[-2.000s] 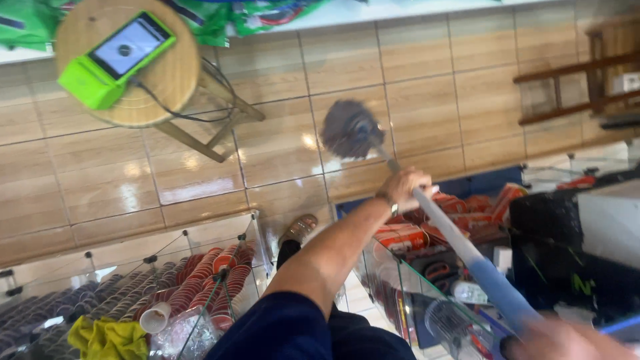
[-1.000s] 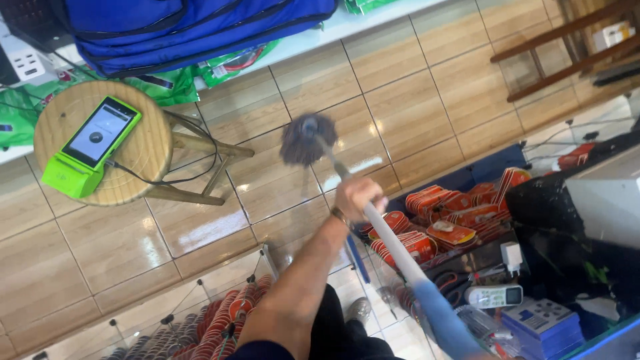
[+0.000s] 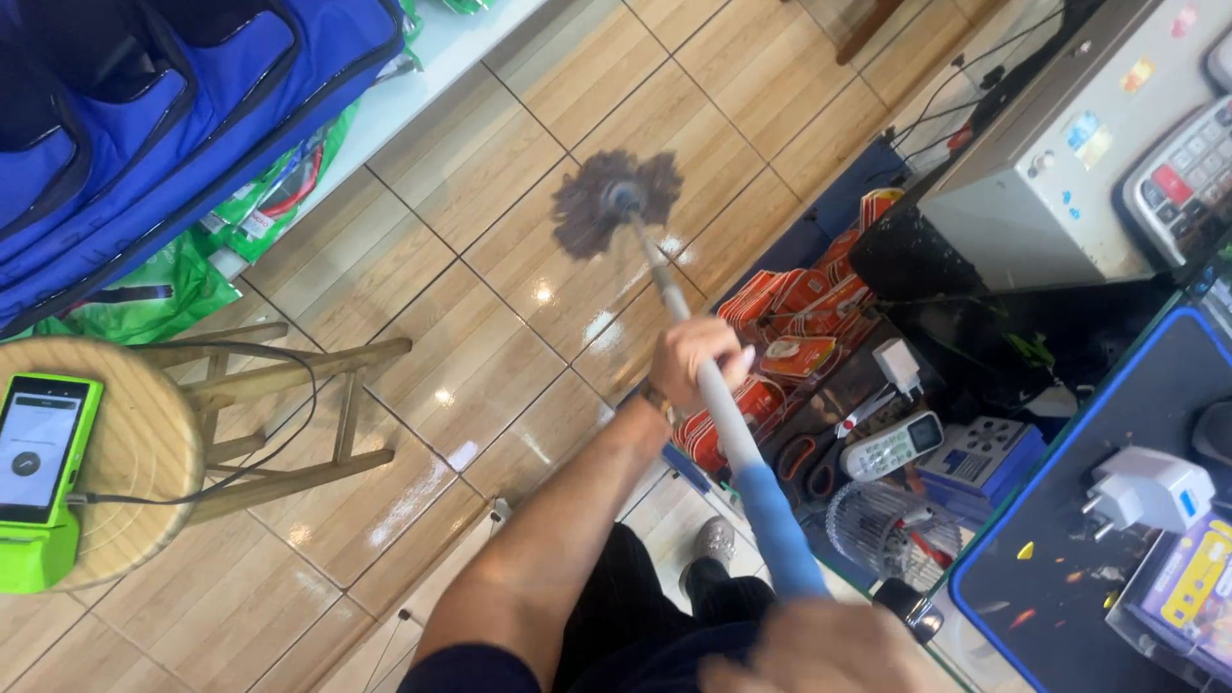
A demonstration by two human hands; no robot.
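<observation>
A string mop with a round grey-brown head (image 3: pixel 616 200) rests on the wood-look tiled floor (image 3: pixel 510 318), upper middle of the view. Its pale pole slants down to the lower right and ends in a blue grip section (image 3: pixel 778 529). Around the pale part of the pole, my left hand (image 3: pixel 695 364) is closed. My right hand (image 3: pixel 818 645), blurred at the bottom edge, is wrapped about the upper end of the pole by the blue section; its fingers are partly cut off by the frame.
At left stands a wooden stool (image 3: pixel 183 452) bearing a green card terminal (image 3: pixel 38 472) with a cable. Blue bags (image 3: pixel 192 125) lie on a white shelf (image 3: pixel 423 106). To the right are a glass display case with red-orange packs (image 3: pixel 799 308), scissors (image 3: pixel 818 462), a remote control (image 3: pixel 890 446) and a calculator (image 3: pixel 1189 173).
The view has shifted and turned, with more of the right-hand counter in sight. Both hands stay on the mop pole, and the mop head has moved over the floor away from the stool.
</observation>
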